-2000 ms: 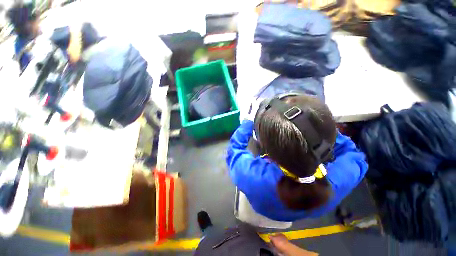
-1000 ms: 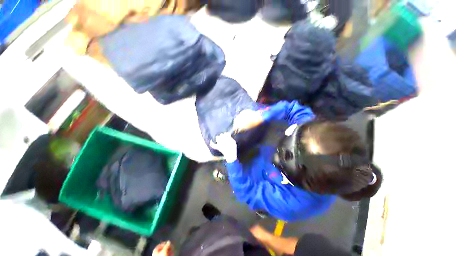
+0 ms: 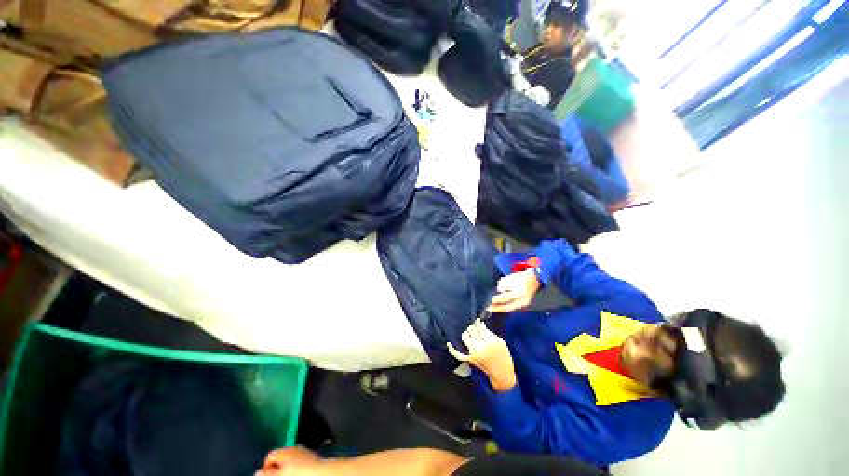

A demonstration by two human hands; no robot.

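Note:
My right hand [image 3: 290, 459] is at the bottom edge, largely cut off, beside the near right corner of the green plastic tote [image 3: 303, 400]; whether it holds anything is hidden. The forearm reaches in from the right, with a dark sleeve. My left hand is not in view. Dark navy bags [image 3: 154, 423] lie inside the tote. A large stack of navy backpacks [image 3: 251, 121] lies on the white table [image 3: 279, 311]. A smaller navy backpack [image 3: 442, 270] lies at the table's edge, under the hands of a seated worker.
The worker in blue with a yellow collar [image 3: 577, 372] sits close on the right. Brown bag pieces [image 3: 65, 102] lie at the upper left. More navy backpacks [image 3: 535, 172] are piled beyond the worker. Another person [image 3: 557, 56] and a second green bin [image 3: 600, 98] are at the back.
The view has turned and come closer to the table and backpack stack. The tote now sits lower left. My right forearm has reached leftward. Fingers seen at the bottom left earlier are gone.

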